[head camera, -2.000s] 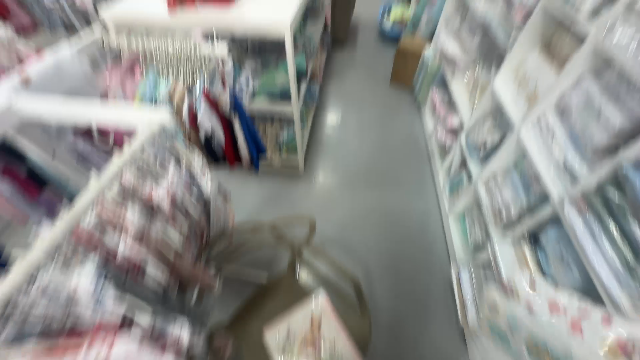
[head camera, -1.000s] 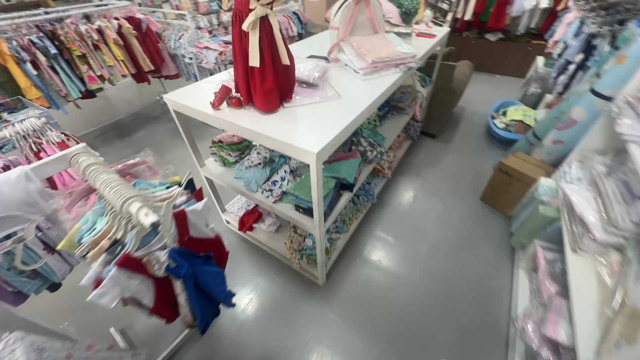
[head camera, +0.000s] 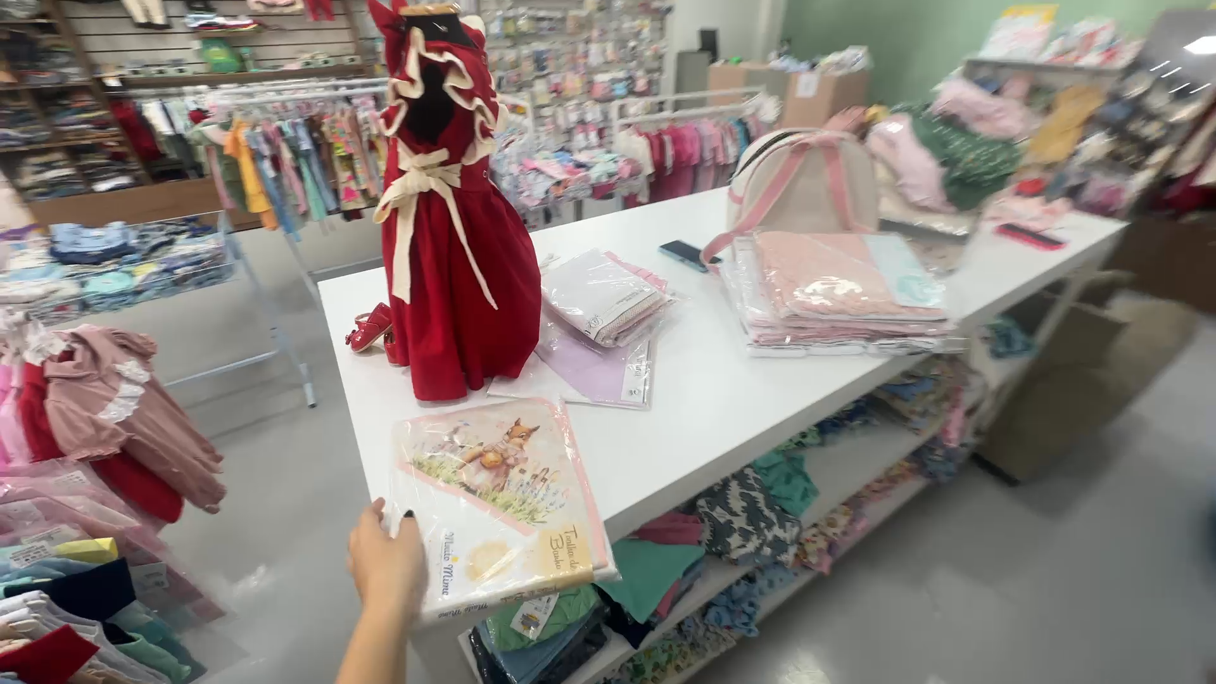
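Observation:
My left hand (head camera: 388, 556) grips the left edge of a plastic-wrapped baby bath towel (head camera: 503, 503), printed with a squirrel and flowers, over the near corner of the white table (head camera: 684, 418). Just behind it stands a red child's dress with a cream bow (head camera: 461, 266) on a dark form, with small red shoes (head camera: 370, 328) beside it. Bagged white and lilac textiles (head camera: 608, 313) lie to its right. Farther along are a stack of wrapped pink textiles (head camera: 841, 285), a cream and pink backpack (head camera: 807, 180) and a dark phone (head camera: 689, 255). My right hand is not in view.
Folded clothes (head camera: 750, 518) fill the shelves under the table. Hanging garments (head camera: 123, 408) and stacked clothes stand at the left. A brown upholstered seat (head camera: 1092, 380) is at the table's right side. Grey floor (head camera: 912, 579) runs along the right.
The view has swung from the aisle to the tabletop. The wrapped towel, seen low in the oldest frame, is now at the table's near corner with my left hand on it.

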